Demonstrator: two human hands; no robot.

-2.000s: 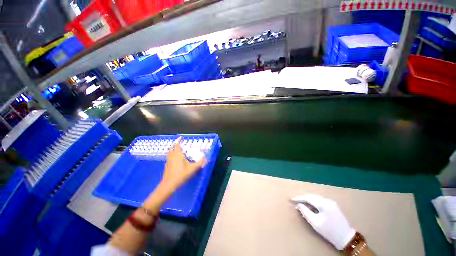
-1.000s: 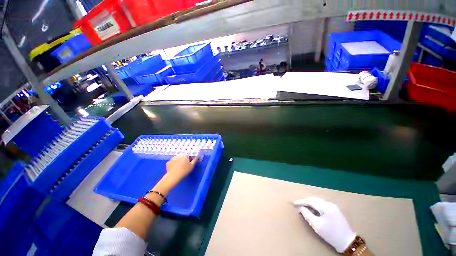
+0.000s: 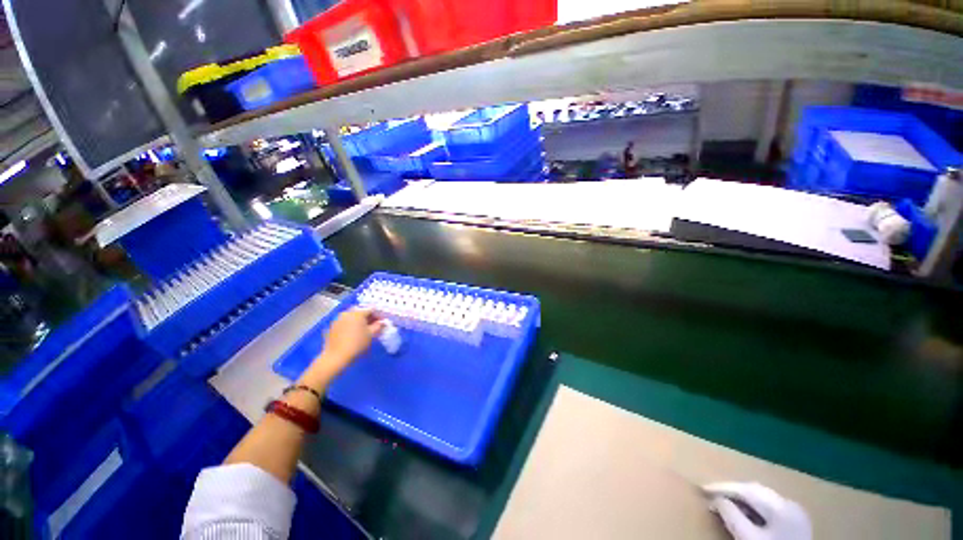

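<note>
White power adapters (image 3: 433,306) stand in rows along the far side of the blue tray (image 3: 422,396); the near part of the tray shows bare blue. My left hand (image 3: 346,340), bare with bracelets, is over the tray's left part and holds a small white adapter (image 3: 390,336) at its fingertips, just in front of the rows. My right hand (image 3: 762,513), in a white glove, rests low on the beige board (image 3: 634,475), fingers curled apart from the thumb. It shows nothing clearly held and is partly blurred.
A dark green conveyor (image 3: 676,306) runs behind the tray. Stacked blue trays (image 3: 253,285) with white rows stand at the left. A shelf with red bins (image 3: 359,42) crosses overhead. A green mat (image 3: 634,401) surrounds the board. White sheets (image 3: 570,200) lie beyond the conveyor.
The view has turned left. My left hand has moved from the right end of the rows to the left, now with an adapter in its fingers. The adapter rows look fuller towards the near side.
</note>
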